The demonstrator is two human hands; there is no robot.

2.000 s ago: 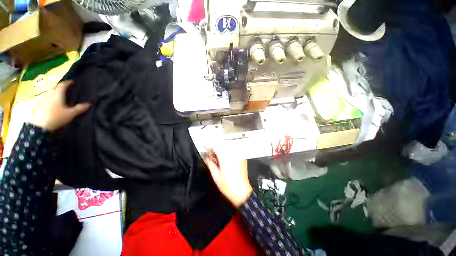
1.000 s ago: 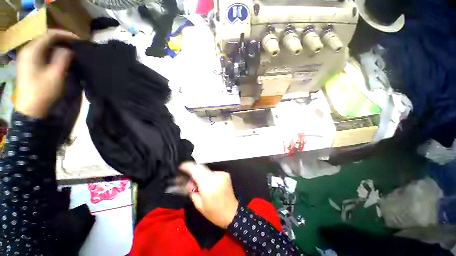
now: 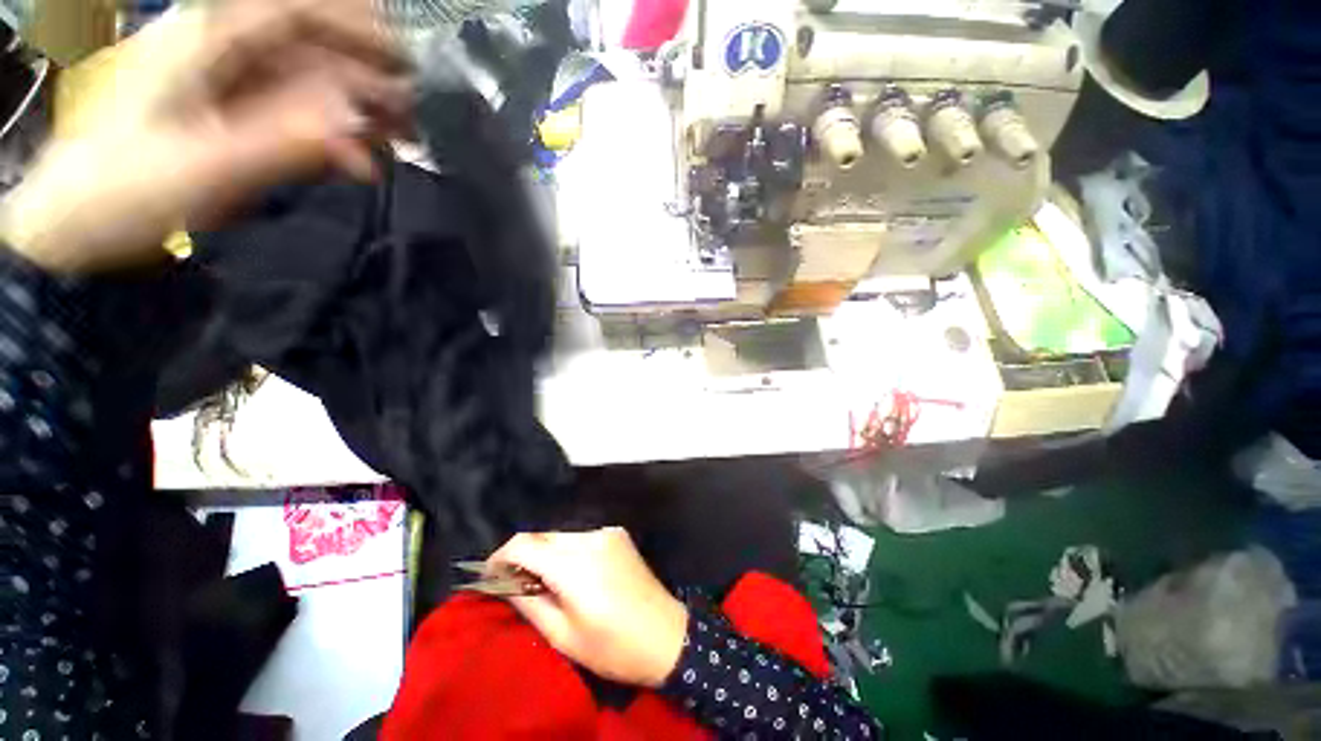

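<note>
The black garment piece hangs over the table's front edge left of the overlock machine. My left hand is raised over its upper left part, blurred; whether its fingers grip the cloth cannot be told. My right hand is over the red apron, closed around small metal thread snips whose points face left. The snips are just below the garment's lower end.
A tangled red cord lies at the table's front edge. Grey-white scraps lie on the green floor. A navy cloth heap is at the right. Dark thread ends lie at the table's left front edge.
My left hand has risen and moved right, and the upper cloth has shifted right. My right hand has come down with the snips. The view has shifted slightly left.
</note>
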